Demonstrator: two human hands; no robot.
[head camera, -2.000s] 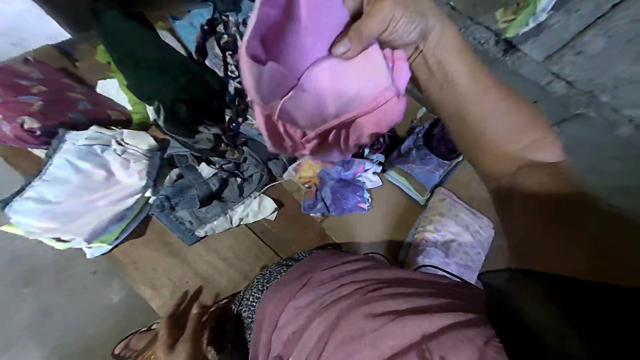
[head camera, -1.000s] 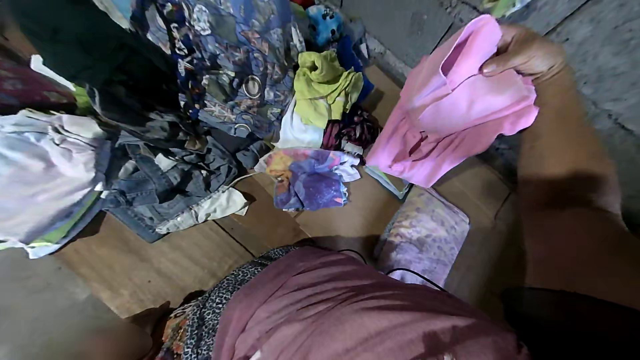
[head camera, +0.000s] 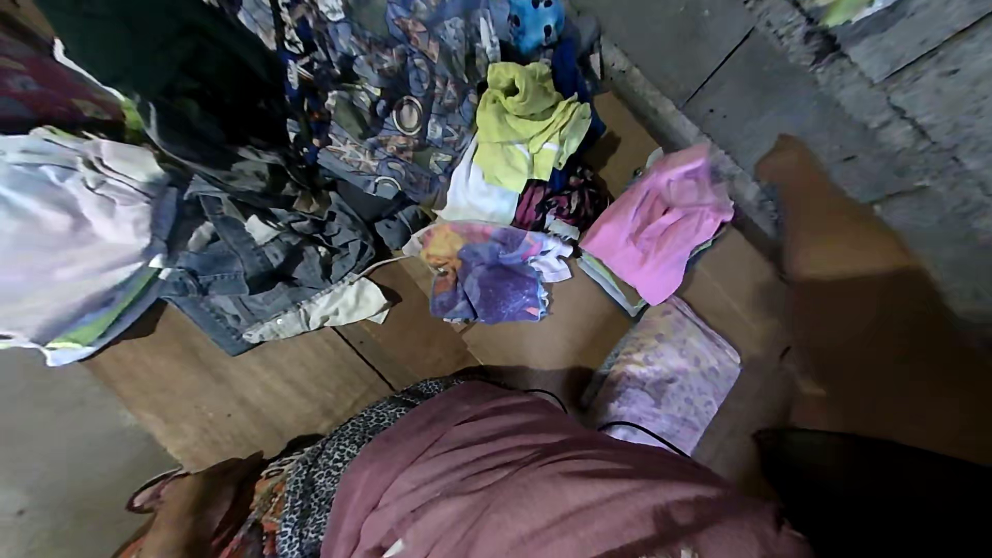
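Observation:
My right hand (head camera: 787, 167) is blurred at the right, to the right of a pink garment (head camera: 659, 225) and apart from it; how its fingers stand is unclear. The pink garment lies on a small folded stack, beside a folded pale floral cloth (head camera: 670, 368). To its left is a purple and orange printed cloth (head camera: 492, 271). At the lower left edge, a dim, blurred brown shape (head camera: 203, 500) seems to be my left hand or forearm; its fingers cannot be made out.
Brown cardboard (head camera: 256, 387) lies under the clothes. A yellow-green garment (head camera: 527, 124), a blue patterned cloth (head camera: 411, 93), grey denim clothes (head camera: 256, 256), a dark green cloth (head camera: 178, 70) and a pile of pale clothes (head camera: 70, 232) surround it. A grey block wall (head camera: 721, 70) stands behind at the right.
My right hand has let go of the pink garment, which it held up in both earlier frames. The garment now lies on the small stack at the right.

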